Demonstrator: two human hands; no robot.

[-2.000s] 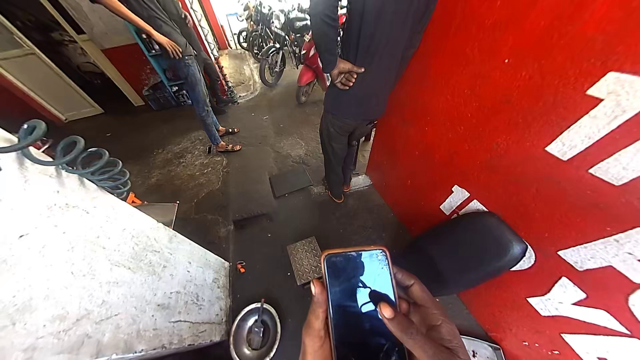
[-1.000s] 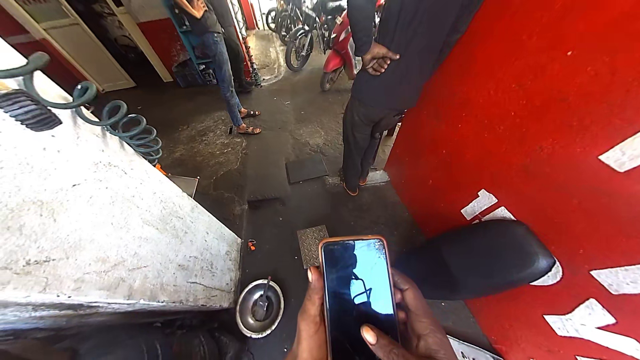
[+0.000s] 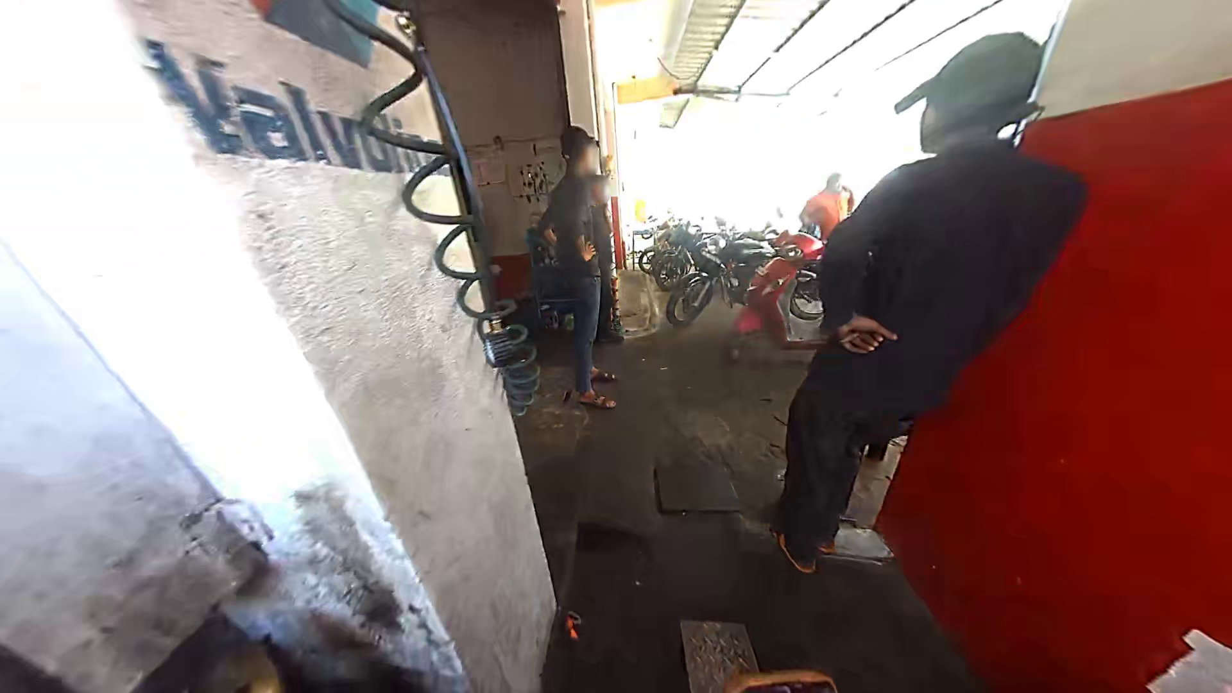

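Only the top edge of a smartphone in an orange-brown case (image 3: 782, 680) shows, at the bottom edge of the view. Neither my left hand nor my right hand can be made out, so whether they hold the phone is hidden. Just behind the phone, a textured metal plate (image 3: 717, 654) lies on the dark floor. A small orange object (image 3: 573, 626) is on the floor to its left, near the foot of the pale wall.
A person in dark clothes (image 3: 924, 289) stands by the red wall (image 3: 1088, 414), hands behind the back. People (image 3: 582, 250) stand farther left. A coiled green hose (image 3: 448, 221) hangs along the pale wall (image 3: 414, 385). Motorcycles (image 3: 712, 269) and a red scooter (image 3: 770, 298) stand beyond a flat dark plate (image 3: 695, 488).
The view has tilted up, and both hands, which held the phone before, have left it. The metal bowl and the black seat are also out of view now.
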